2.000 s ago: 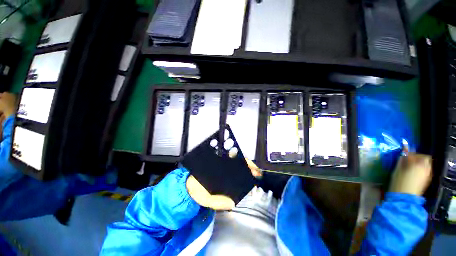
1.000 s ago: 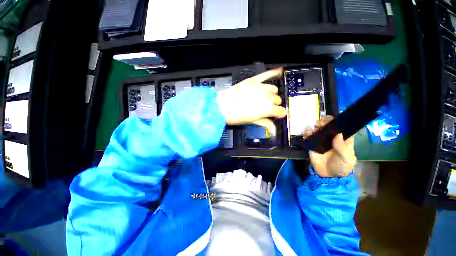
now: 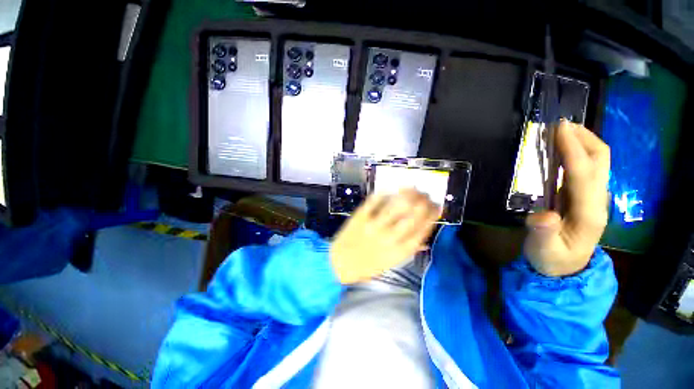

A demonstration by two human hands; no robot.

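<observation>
My left hand (image 3: 384,232) holds an open phone (image 3: 411,186) sideways over the front edge of the black phone tray (image 3: 472,99). The phone's bright, yellow-edged inside faces up and its dark camera end points left; my blurred fingers cover part of it. My right hand (image 3: 574,201) holds a thin dark back cover (image 3: 549,99) nearly edge-on above the tray's right end. Behind it another open phone (image 3: 530,159) lies in the right slot, partly hidden. Three covered phones (image 3: 240,114) with camera rings lie in the left slots. The fourth slot shows its dark floor.
Crumpled blue film (image 3: 630,152) lies on the green mat (image 3: 161,125) right of the tray. A tall black tray stack (image 3: 68,99) stands at the left. Another person's blue sleeve (image 3: 46,235) shows at left. A side tray (image 3: 681,292) is cut off at far right.
My left hand has lifted the open phone out of the fourth slot towards me. My right hand has turned the dark cover from slanted to nearly upright. The view has shifted closer to the phone tray.
</observation>
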